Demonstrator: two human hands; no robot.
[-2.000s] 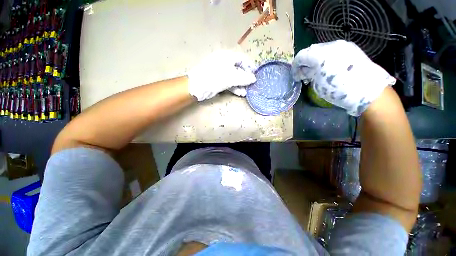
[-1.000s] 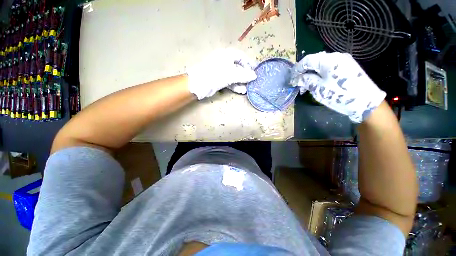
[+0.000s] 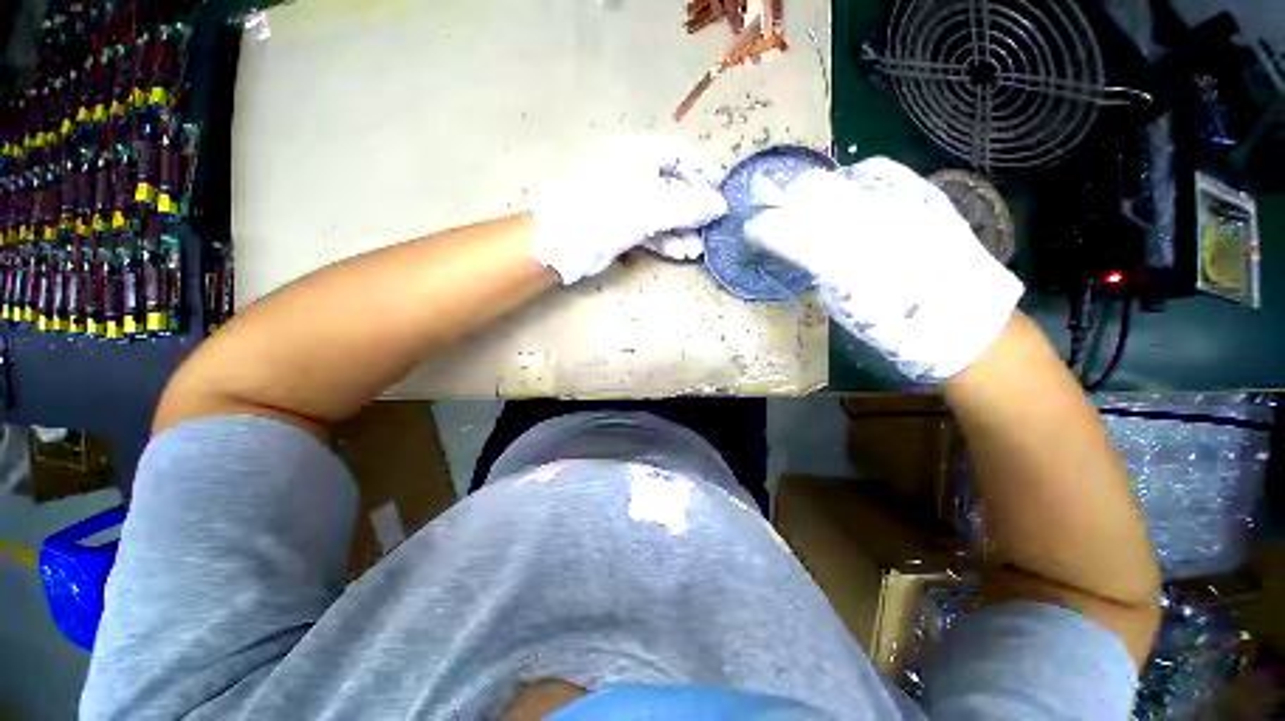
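A shallow round paste dish (image 3: 750, 273) with blue-grey, streaky paste sits near the right edge of the cream board (image 3: 409, 127). My left hand (image 3: 620, 211), in a white glove, pinches the dish's left rim between thumb and fingers. My right hand (image 3: 891, 261), in a white glove with grey smudges, is over the right part of the dish with its fingertips down at the paste. The glove hides what, if anything, the right fingers hold, and covers part of the dish.
Boards with yellow blocks (image 3: 99, 211) stand in rows at the left. Copper strips (image 3: 733, 64) lie at the board's far edge. A round wire fan guard (image 3: 984, 73) is at the upper right, with a round pot (image 3: 979, 206) below it. A red light (image 3: 1115, 279) glows further right.
My right hand has moved left from the dish's right rim to over its middle, uncovering the round pot. The dish has shifted slightly away from me. My left hand has stayed on the rim.
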